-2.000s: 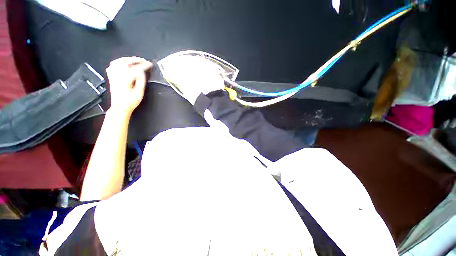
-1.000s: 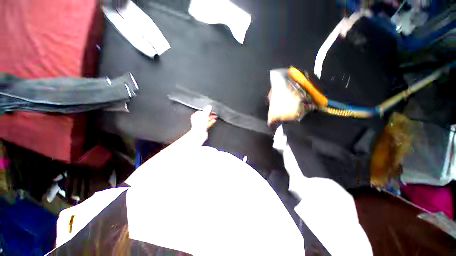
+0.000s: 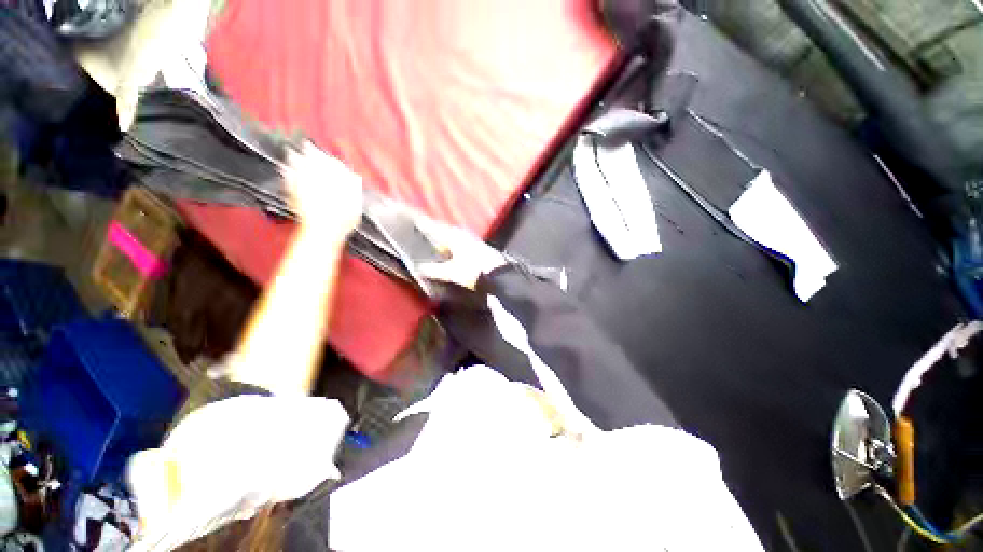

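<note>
A bundle of dark waistband strips point(image 3: 205, 151) lies across the red-covered table point(image 3: 431, 97), its left part reaching the table's far left edge. My left hand point(image 3: 321, 192) is blurred and lies on the bundle, its fingers around the upper layers. My right hand point(image 3: 458, 257) is at the bundle's right end, with grey cloth under its fingers; its grip is partly hidden. The steam iron point(image 3: 862, 444), silver with an orange-brown handle, stands at the lower right, away from both hands.
Two white pieces, one left point(image 3: 620, 196) and one right point(image 3: 778, 232), lie on the black table point(image 3: 690, 334) with dark strips beside them. A blue crate point(image 3: 108, 388) and a brown crate with a pink item point(image 3: 135, 253) are on the floor at left.
The view has swung left. My right hand has let go of the iron and moved to the bundle. My left hand has moved from the strip on the black table onto the bundle.
</note>
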